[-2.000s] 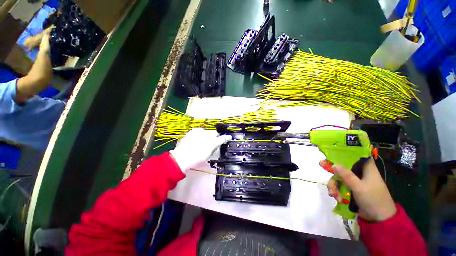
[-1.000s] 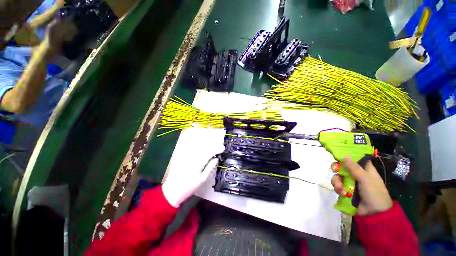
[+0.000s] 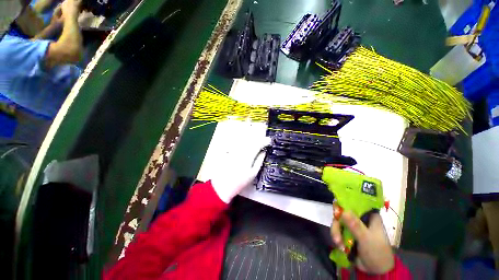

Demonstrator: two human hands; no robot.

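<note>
Black socket housings (image 3: 306, 146) lie side by side on the white sheet (image 3: 219, 150), with a black panel with round holes (image 3: 312, 121) standing at their far edge. A yellow-green wire (image 3: 303, 132) lies along the panel's foot. My left hand (image 3: 239, 170), in a white glove, grips the left end of the housings; its fingertips are partly hidden. My bare right hand (image 3: 367, 240) is shut on the lime-green soldering gun (image 3: 353, 191). The gun's metal nose points left, low over the nearer housing; its exact contact point is unclear.
Small wire bundle (image 3: 219, 108) left of the work; large wire pile (image 3: 399, 90) behind right. More black housings (image 3: 264, 57) stand behind. Black stand (image 3: 429, 141) and silvery wool (image 3: 453, 169) are at right, a white holder cup (image 3: 457, 65) beyond. A coworker's arm (image 3: 67, 41) is across the green conveyor (image 3: 123, 104).
The gun has moved left and nearer to me, from beside the far part of the housings to over the nearer one. My left hand has shifted from the far edge to the left end.
</note>
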